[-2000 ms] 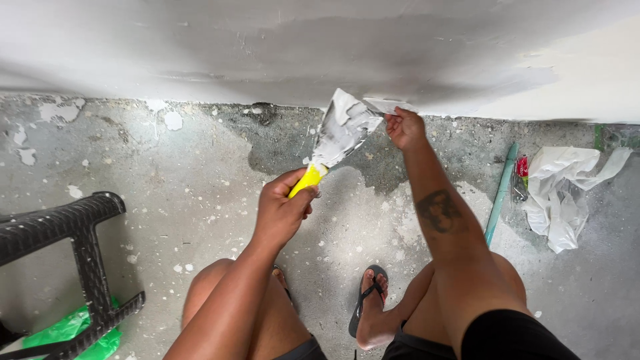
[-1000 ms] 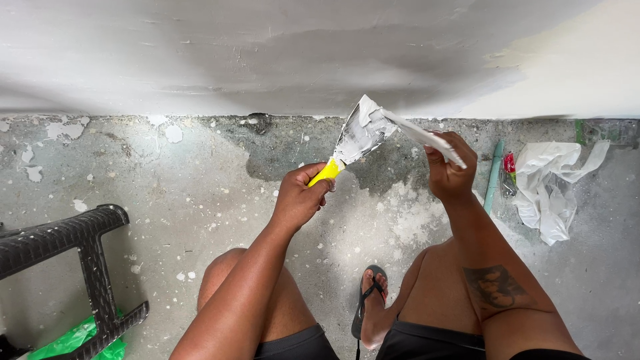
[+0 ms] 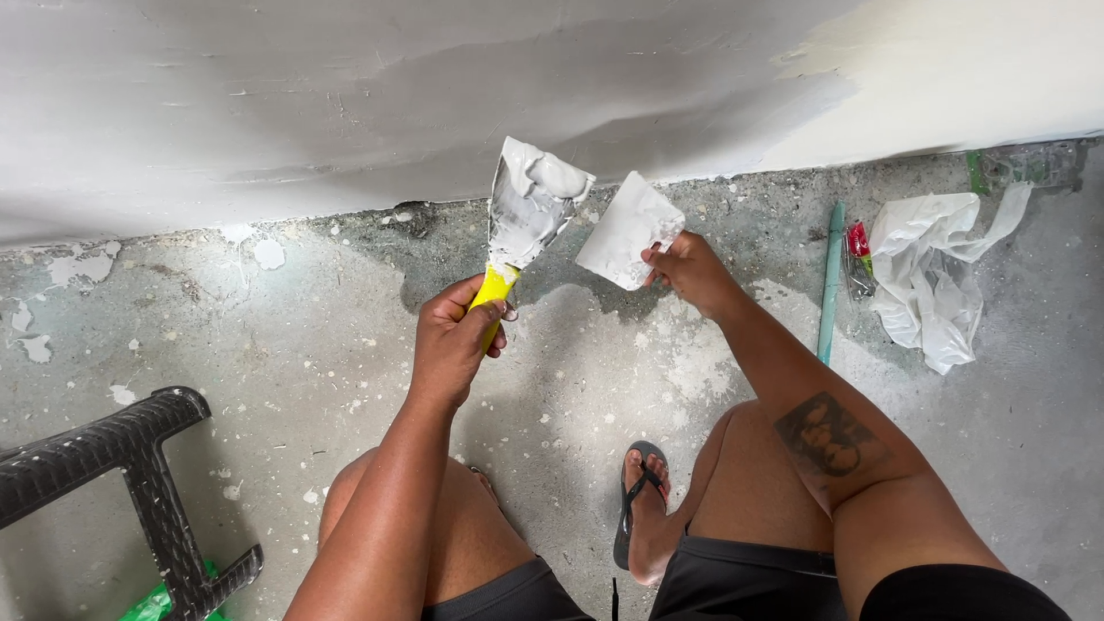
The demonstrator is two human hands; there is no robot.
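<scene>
My left hand (image 3: 461, 332) grips the yellow handle of a putty knife (image 3: 533, 207), blade pointing up toward the wall. White filler lies thick across the top of the blade. To its right, my right hand (image 3: 690, 272) pinches a flat white rectangular spreader (image 3: 632, 231) by its lower right corner, with filler smeared on its face. A small gap separates the two tools. Beyond them rises a wall (image 3: 388, 95) with grey and off-white patches.
On the spattered concrete floor (image 3: 552, 362), a teal strip (image 3: 831, 280), a small red-topped packet (image 3: 859, 254) and a crumpled white plastic bag (image 3: 931, 276) lie at right. A black plastic stool or chair (image 3: 159, 483) stands at left, near green plastic (image 3: 155, 604).
The spreader, against the putty knife's blade one second ago, is now apart from it and turned broad face up. The view has tilted somewhat.
</scene>
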